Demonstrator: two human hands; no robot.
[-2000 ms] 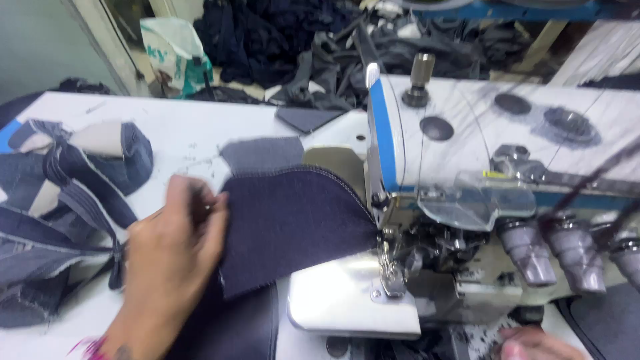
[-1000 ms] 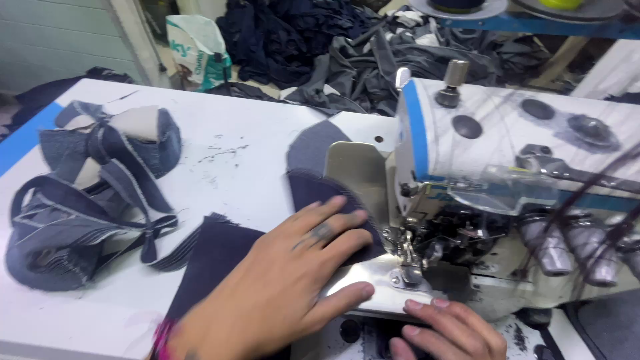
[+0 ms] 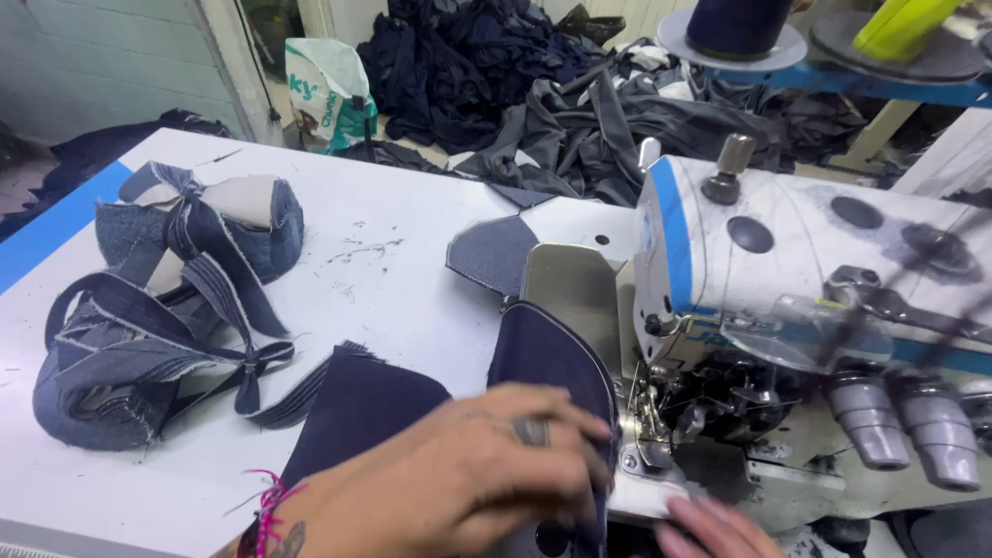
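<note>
A dark navy denim piece (image 3: 542,349) with a curved, stitched edge lies at the presser foot (image 3: 647,438) of an overlock sewing machine (image 3: 728,232). My left hand (image 3: 496,465), blurred, rests over its lower part, fingers bent; whether it grips the cloth is unclear. My right hand (image 3: 717,531) is at the bottom edge beside the machine's front plate, mostly cut off, fingertips near the metal. A stack of navy denim pieces (image 3: 360,411) lies under and left of my left forearm. A grey-blue denim piece (image 3: 496,252) sits behind the metal guard plate (image 3: 570,294).
Tied denim bundles (image 3: 170,310) stand on the left of the white table (image 3: 403,225). Behind it are heaps of dark cloth (image 3: 480,77) and a printed plastic bag (image 3: 329,97). Thread cones (image 3: 736,27) stand on a rack at the upper right.
The navy piece held out flat by my left hand two seconds ago gave way to a curved piece at the foot under that hand. My right hand has moved right and down since one second ago.
</note>
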